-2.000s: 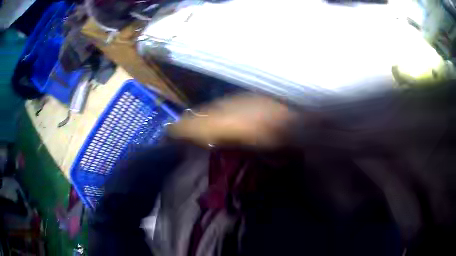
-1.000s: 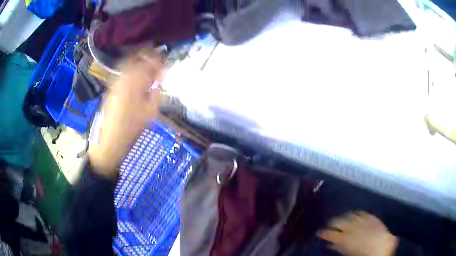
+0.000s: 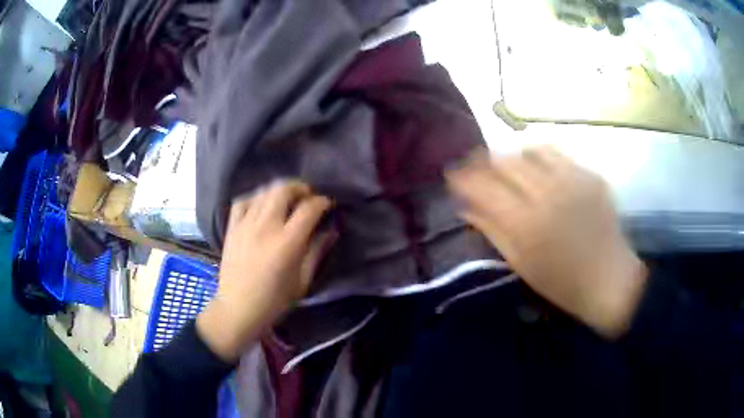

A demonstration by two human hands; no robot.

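Observation:
A grey and maroon garment point(image 3: 351, 155) lies over the front edge of the white table point(image 3: 587, 155), and its near end hangs toward the lap. White piping point(image 3: 440, 282) runs along its near edge. My left hand point(image 3: 273, 245) rests on the grey cloth with fingers bent; whether it pinches the cloth cannot be told. My right hand point(image 3: 555, 229) is blurred and lies at the garment's right side, fingertips on the cloth by the maroon panel point(image 3: 424, 122); its grip cannot be told either. More grey and maroon cloth point(image 3: 281, 375) hangs below.
The machine bed plate point(image 3: 612, 90) is at the upper right, with a bundle of white strips point(image 3: 693, 65) on it. A blue basket point(image 3: 179, 302) stands below the table's left end. Other blue baskets point(image 3: 81, 269) and a cardboard box point(image 3: 98, 196) are at left. More garments point(image 3: 130, 65) are heaped upper left.
The garment now lies spread across the table's front edge, where bare table showed before. Both hands have come onto it, the right one up from the lap. The view has shifted.

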